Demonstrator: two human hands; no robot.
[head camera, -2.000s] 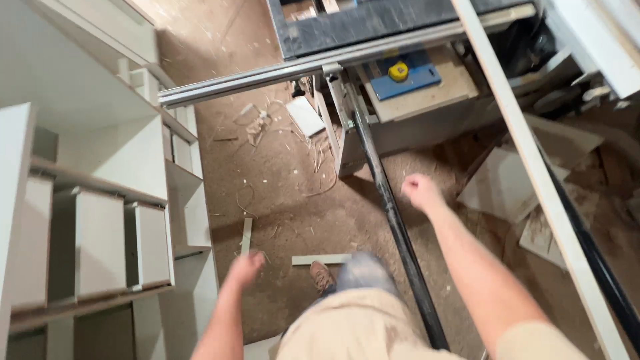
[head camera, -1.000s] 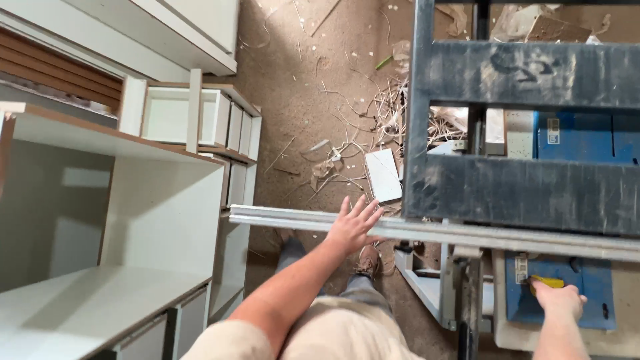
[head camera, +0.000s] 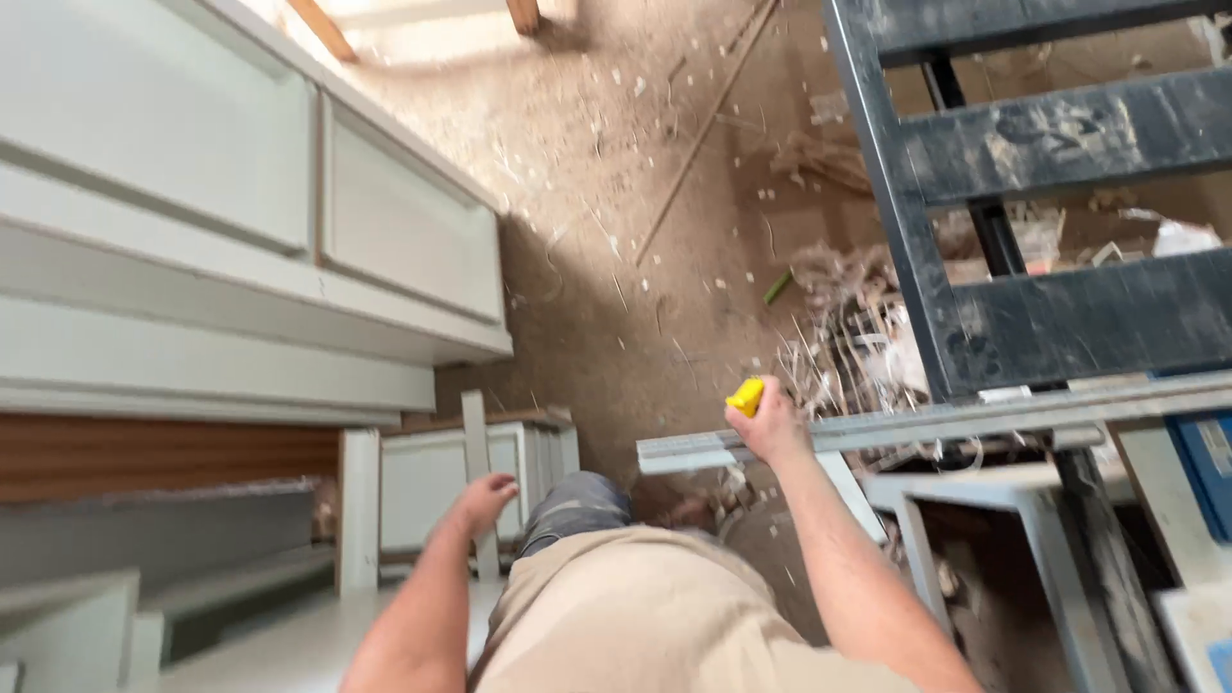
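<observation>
A small yellow tool, probably a tape measure (head camera: 746, 396), is in my right hand (head camera: 772, 425), with the fingers closed around it. That hand is above the left part of a metal rail (head camera: 962, 421), which runs to the right edge along a dark steel frame (head camera: 1088, 322). My left hand (head camera: 484, 504) is at lower centre-left, in front of an upright narrow strip (head camera: 476, 433) and near a small white cabinet (head camera: 423, 491). Its fingers are loosely curled and nothing shows in them.
White cabinets (head camera: 404, 207) stand along the left side. Wood scraps, strips and a tangle of debris (head camera: 871, 332) lie on the brown floor (head camera: 597, 154). A blue case (head camera: 1203, 462) is at the right edge. Below the rail stands a pale metal frame (head camera: 1035, 500).
My right hand has lifted the yellow tool from the blue case and carried it left. My left hand has left the rail's end and moved left. The view has shifted.
</observation>
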